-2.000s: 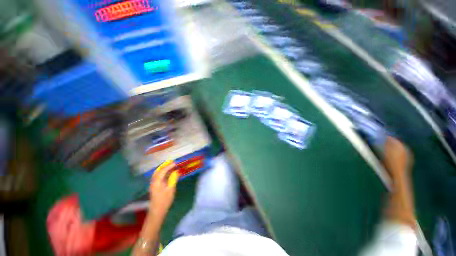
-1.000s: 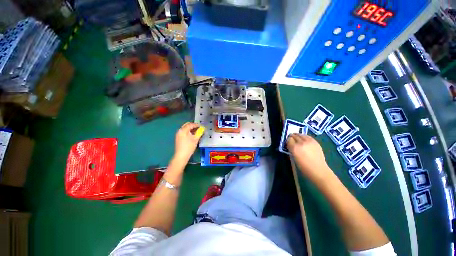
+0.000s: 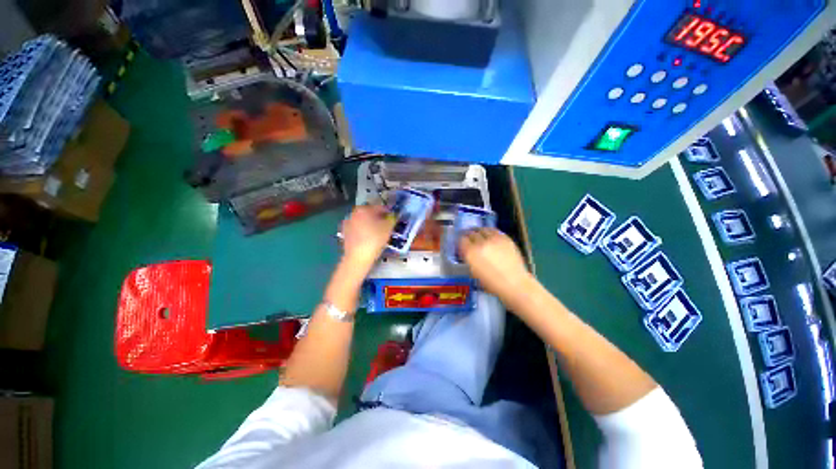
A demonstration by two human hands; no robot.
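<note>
My left hand [image 3: 367, 233] holds a tilted panel [image 3: 412, 220] over the left part of the silver base plate [image 3: 369, 188]. My right hand [image 3: 492, 256] holds another panel [image 3: 472, 220] just right of it, slightly blurred. The orange-brown fixture [image 3: 428, 236] shows between the two panels, with no panel seen seated in it. The yellow finger cots are mostly hidden behind the left panel. The press head is hidden under the blue press body [image 3: 431, 105].
Several panels [image 3: 652, 278] lie in a slanted row on the green bench at right. More panels [image 3: 750, 275] lie on the conveyor belt beyond the pale rail [image 3: 724, 298]. The temperature controller [image 3: 660, 87] reads 195C. A dark spare fixture [image 3: 266, 137] and a red stool [image 3: 165, 311] are at left.
My left hand has taken hold of a panel over the plate, and the fixture no longer holds one. My right hand has brought its panel left from the bench edge to the fixture.
</note>
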